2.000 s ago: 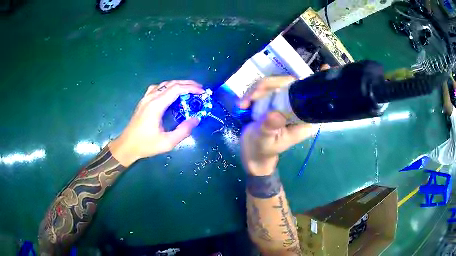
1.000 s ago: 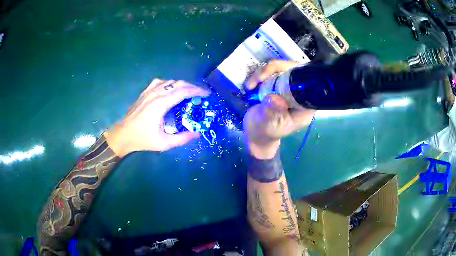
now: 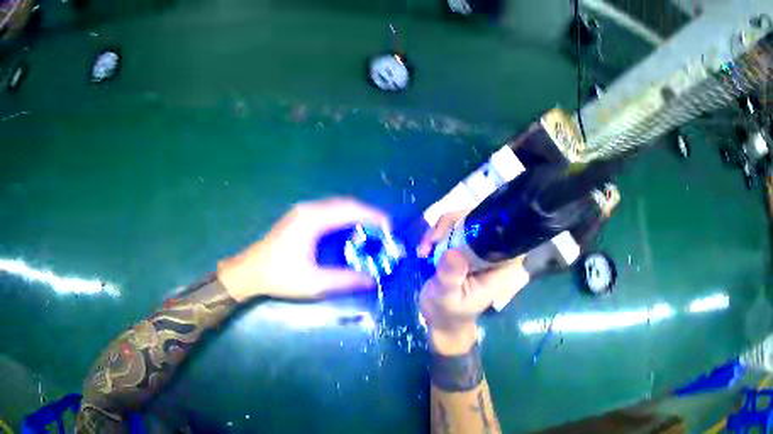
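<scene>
My left hand [image 3: 297, 247] holds a small unit with a brightly lit blue circuit board [image 3: 371, 248] between thumb and fingers, over the green worktop [image 3: 186, 178]. The unit is blurred and glaring; thin wires hang below it. My right hand [image 3: 466, 286] is closed around the pale nose of the black power screwdriver [image 3: 530, 216], which tilts up to the right. The tip is close to the unit's right side; contact cannot be told. The white screw feeder [image 3: 483, 182] stands behind the screwdriver, mostly hidden.
Round wheel-like parts lie at the back [image 3: 389, 71], at the back left [image 3: 105, 65] and right of the feeder [image 3: 597, 273]. Bright specks lie below the unit. A silvery coil rises at the upper right. A cardboard box edge [image 3: 627, 421] and blue stools show at the bottom.
The view has tilted up, so hands, feeder and screwdriver sit lower and more round parts show. The screwdriver now slants more steeply. The cardboard box has mostly left the view.
</scene>
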